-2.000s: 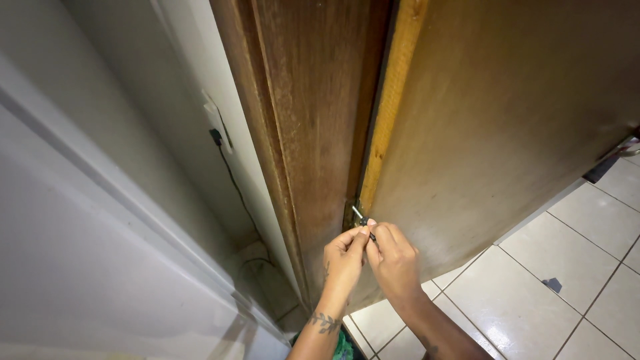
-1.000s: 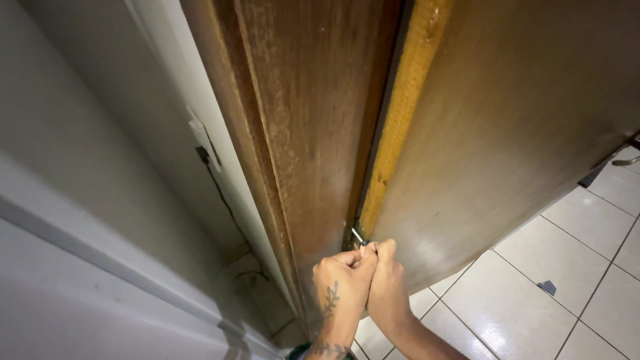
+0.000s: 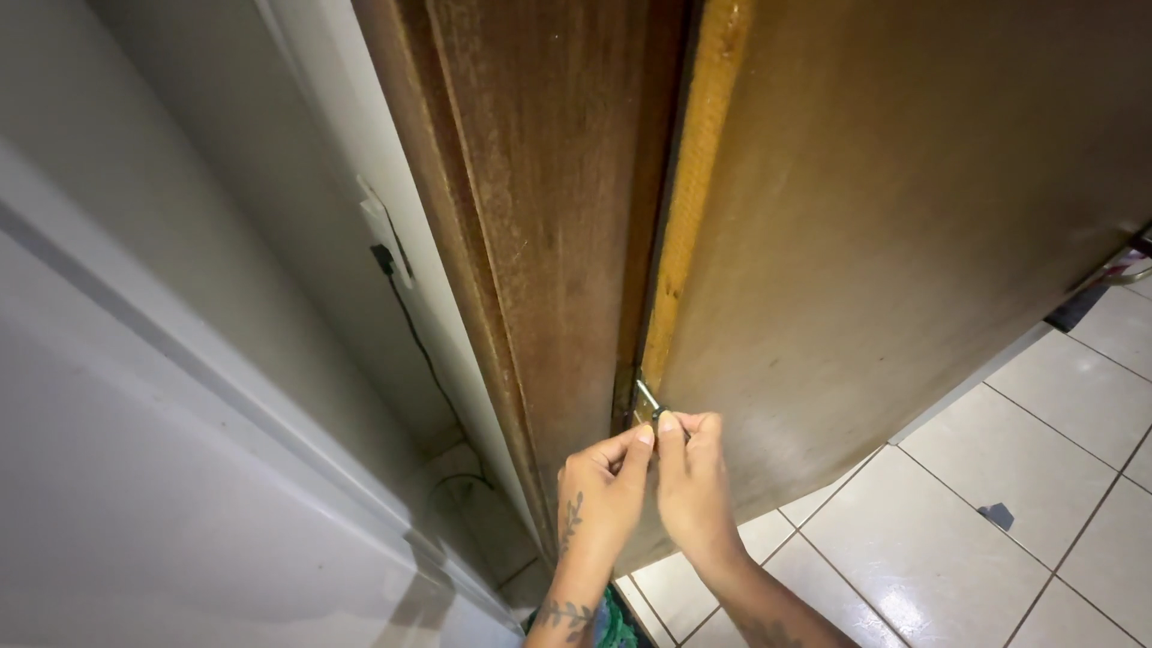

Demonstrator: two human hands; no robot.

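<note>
Both hands are at the hinge side of a brown wooden door [image 3: 855,225], low on its edge. My right hand [image 3: 697,486] pinches a small tool with a metal shaft and dark grip, likely a screwdriver [image 3: 650,396], whose shaft points up and left towards a metal hinge [image 3: 643,412]. My left hand [image 3: 607,486] is just left of it, thumb and index fingertips together at the hinge; whether they hold something small cannot be told. The hinge sits between the door's edge and the wooden door frame [image 3: 558,225], and the fingers partly cover it.
Left of the frame, a black plug with a cord [image 3: 383,259] is in a white wall outlet [image 3: 373,216]. A large pale smooth surface [image 3: 180,450] fills the lower left. White floor tiles [image 3: 900,540] lie at the lower right, and green fabric [image 3: 616,621] is beneath my left wrist.
My hands stay close together at the hinge. Their fingertips, close together one second ago, are now slightly apart, and the tool's shaft shows between them and the door edge.
</note>
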